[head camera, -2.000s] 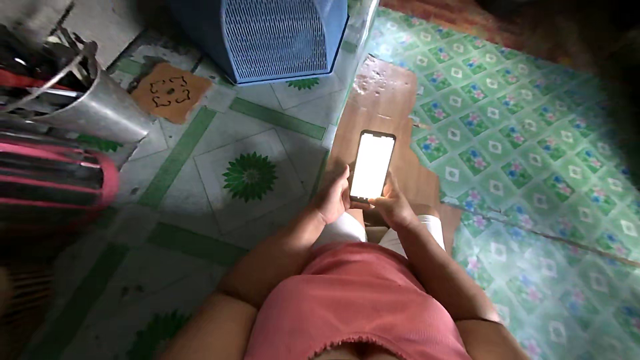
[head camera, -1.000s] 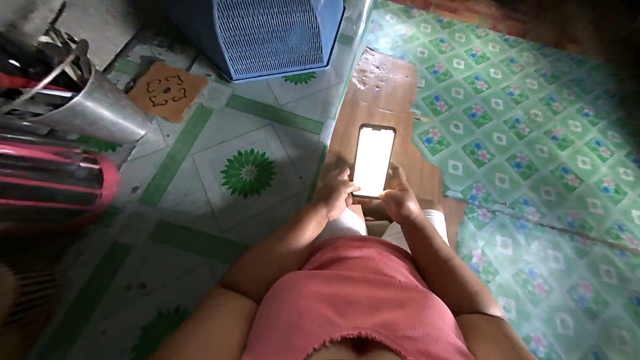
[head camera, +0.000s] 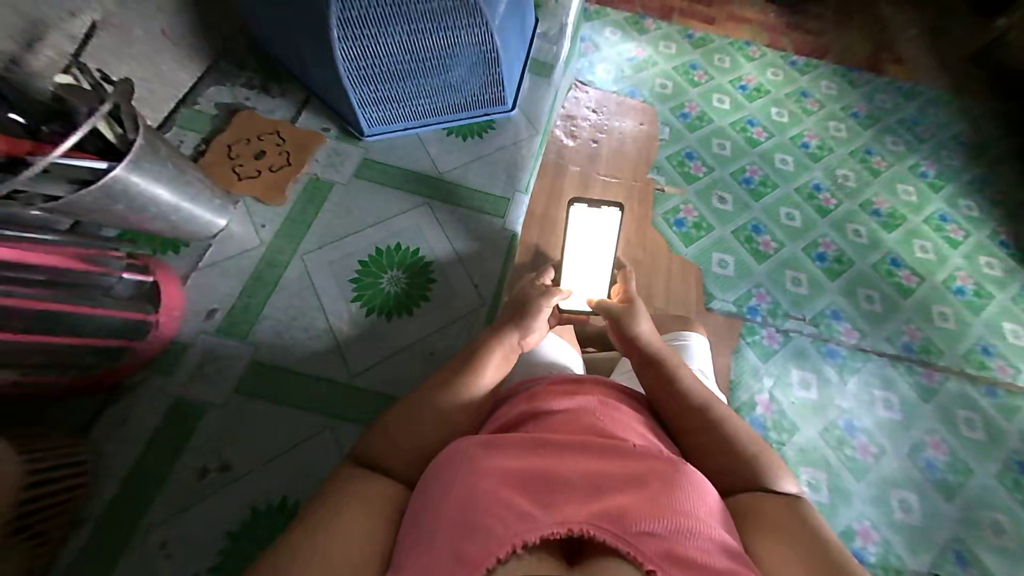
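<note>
A smartphone with a dark edge and a bright white screen is held upright in front of my body, between both hands. My left hand grips its lower left side, the thumb at the bottom of the screen. On the lower right side is my right hand, its thumb also over the bottom of the screen. The fingers behind the phone are mostly hidden. Beneath the phone lies a wood-patterned floor strip.
A blue plastic box with a ribbed front stands ahead. At left are a metal bucket of utensils, a brown cut-out mat and a pink-rimmed rack. Green patterned floor covering spreads at right.
Both thumbs have shifted slightly over the lower part of the phone screen. The phone has stayed in both hands.
</note>
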